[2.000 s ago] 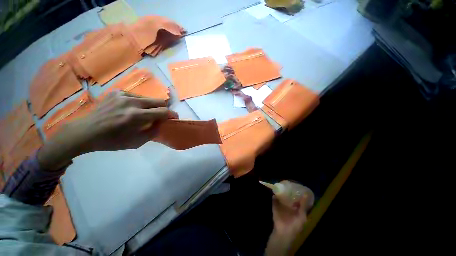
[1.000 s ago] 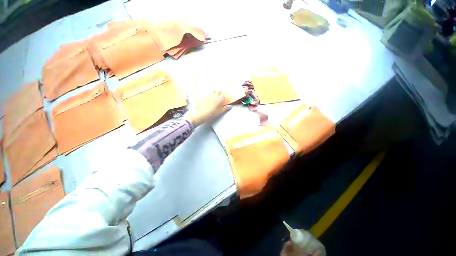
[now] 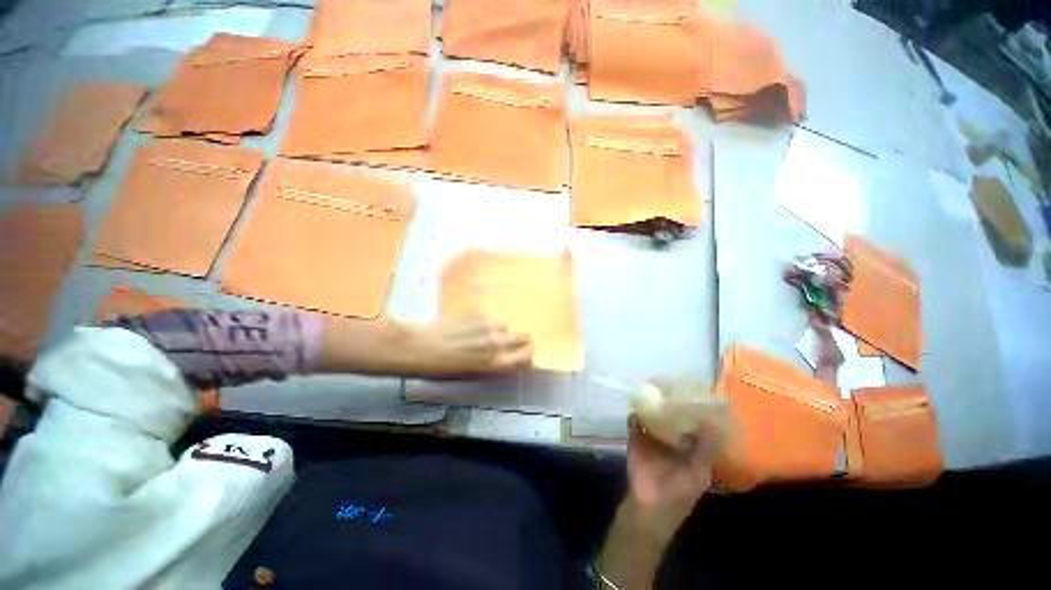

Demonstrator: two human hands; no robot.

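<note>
An orange panel (image 3: 513,294) lies on the pale grey work board (image 3: 496,393) in front of me, slightly blurred. My left hand (image 3: 473,346) rests over its lower left part, palm down; whether the fingers grip it cannot be told. My right hand (image 3: 665,461) is at the table's front edge, right of the panel, closed around the glue bottle (image 3: 682,417). The pale nozzle points left towards the panel's lower right corner. The hand is blurred, and no contact between nozzle and panel can be seen.
Stacks of orange zippered panels (image 3: 317,228) spread left and behind the work spot. More stacks (image 3: 781,421) lie at the right front edge. A dark, reddish and green tangle (image 3: 821,288) sits beside the right-hand panels, near white paper scraps (image 3: 860,371). Yellow-green pieces (image 3: 1000,221) lie far right.
The view has turned left. My left hand has moved from the right-hand stacks to the panel on the board. My right hand has come up from below the table edge with the bottle.
</note>
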